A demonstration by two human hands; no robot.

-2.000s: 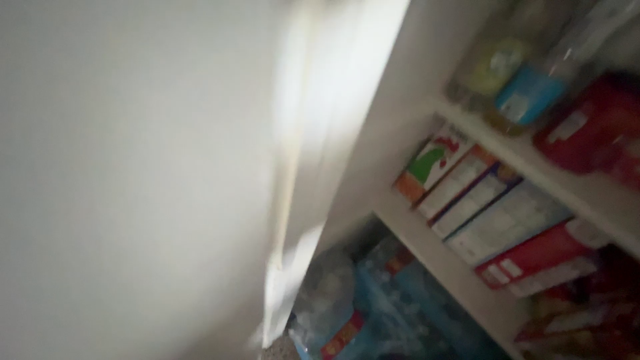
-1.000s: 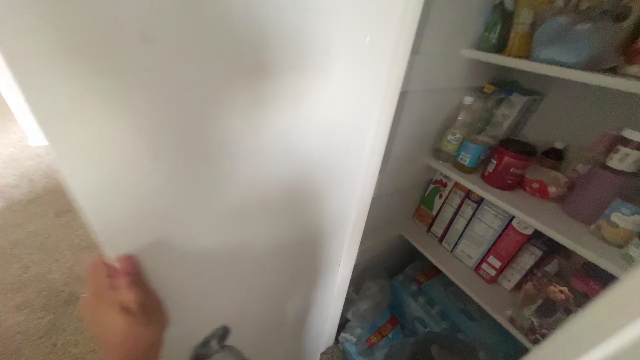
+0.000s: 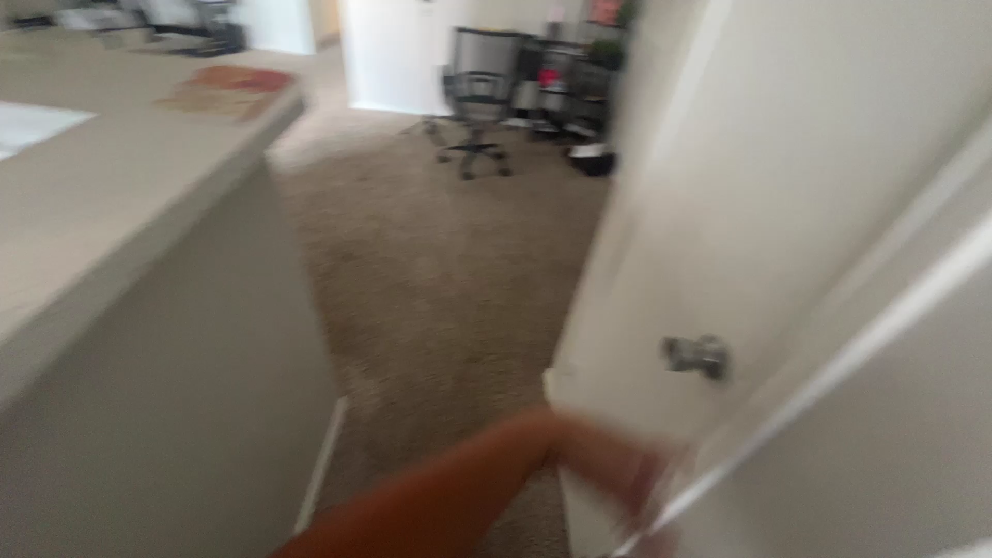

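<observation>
My left hand (image 3: 620,473), blurred by motion, reaches in from the bottom on an extended forearm. Its fingers are at the pale edge of a white panel or door (image 3: 876,434) at the lower right; the blur hides how they are bent and whether they grip it. Just above the hand, a metal knob (image 3: 697,356) stands out from a white door (image 3: 744,201). My right hand is out of view.
A half wall with a pale counter top (image 3: 147,170) runs along the left. Brown carpet (image 3: 457,271) stretches between it and the door. Farther back are a black mesh office chair (image 3: 482,93) and a dark rack (image 3: 573,85) holding various things.
The view has swung away from the pantry shelves to the room. A second ago my left hand was at the left edge of a white door; now it is beside a panel edge at the right.
</observation>
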